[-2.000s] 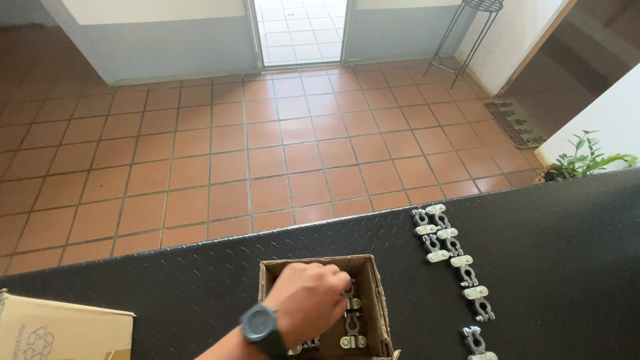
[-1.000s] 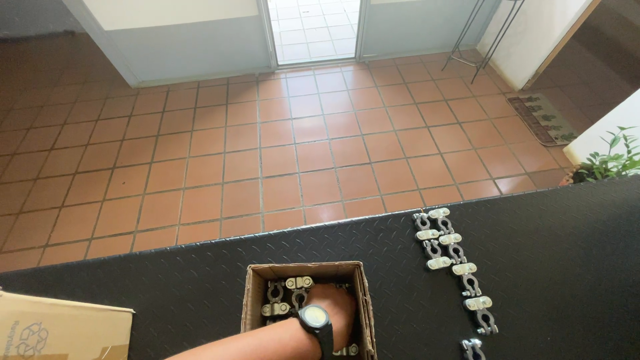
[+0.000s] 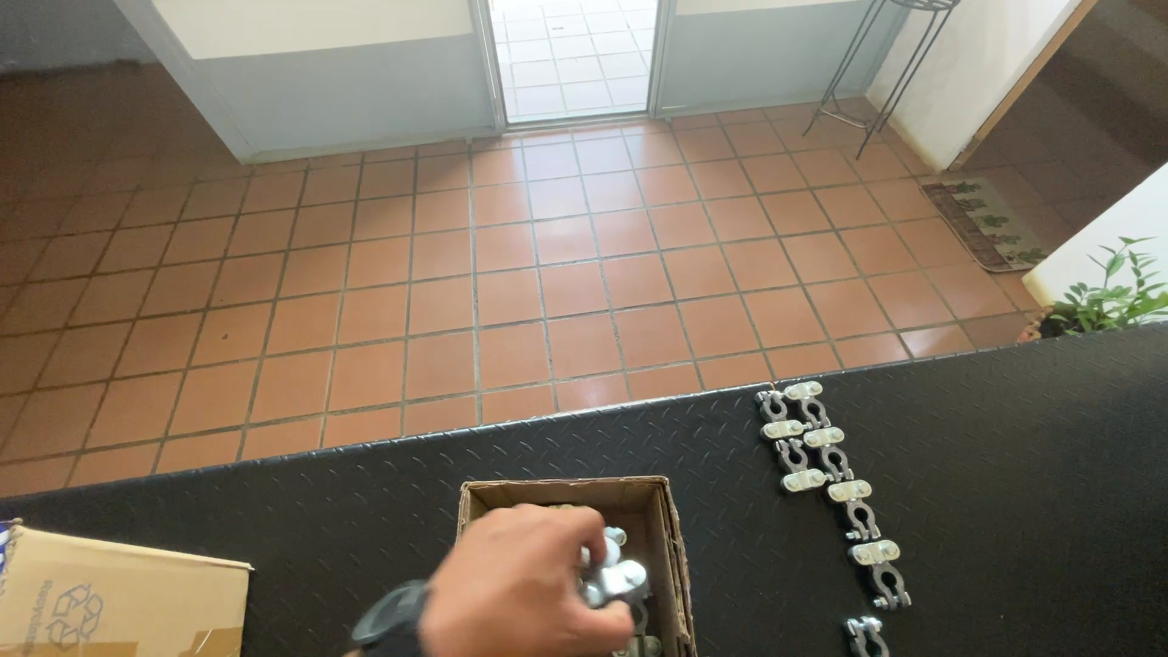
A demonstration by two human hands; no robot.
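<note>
My left hand (image 3: 525, 584), with a dark watch on its wrist, is over an open cardboard box (image 3: 680, 566) at the bottom centre. Its thumb and fingers are closed on metal battery terminal clamps (image 3: 622, 579); the fingers hide part of them, so their number cannot be told. More clamps (image 3: 643, 646) lie lower in the box, mostly hidden by the hand. Right of the box, several battery terminal clamps (image 3: 851, 491) lie on the black textured tabletop (image 3: 365, 538) in two adjoining columns, the right one longer. My right hand is out of view.
A closed cardboard carton (image 3: 137, 593) with a recycling mark lies at the lower left. The table's far edge crosses the view; beyond it are a tiled floor (image 3: 511, 283), a doorway, a metal stand (image 3: 858, 119), a doormat (image 3: 990, 224) and a green plant (image 3: 1113, 297).
One second ago my left hand was down inside the box, among the clamps. Now it is higher, near the box opening, with clamps visible between thumb and fingers.
</note>
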